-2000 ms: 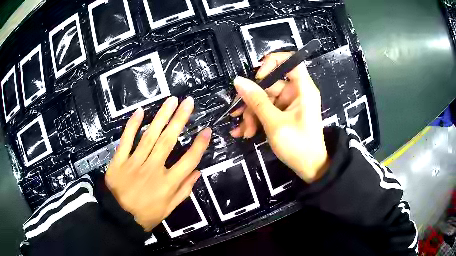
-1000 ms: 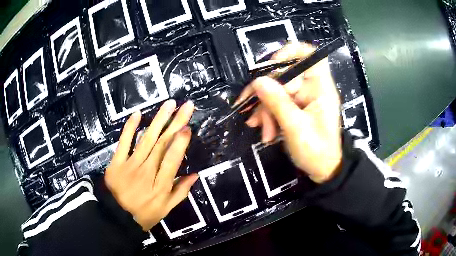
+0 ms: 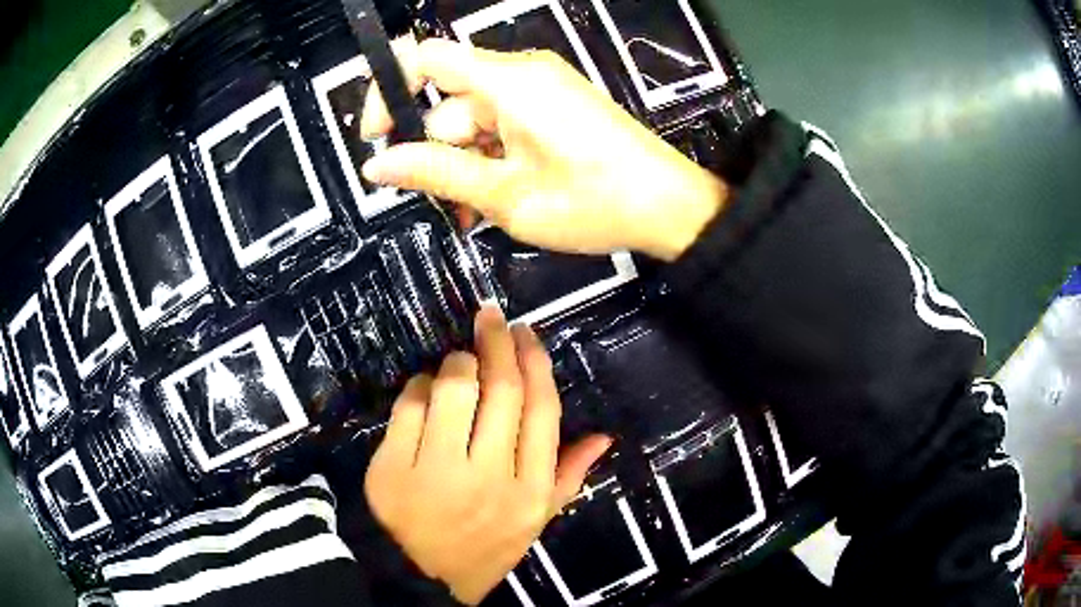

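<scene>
My right hand holds dark tweezers over the upper middle of the tray. The tweezers' tips point down toward the fingertips of my left hand; whether they hold a small piece cannot be told. My left hand lies palm down on the glossy black blister tray, fingers slightly apart, its index fingertip near a sideways white-bordered panel that my right hand and sleeve partly cover. Another sideways panel lies left of my left hand.
Upright white-bordered panels form a row along the tray's far side, and more panels lie along the near side. A pale rail is at the upper left. The green surface and grey floor are at the right.
My right hand with the tweezers has moved up and left. My left hand has moved right and down. The tray appears shifted lower in view, showing more of its far side.
</scene>
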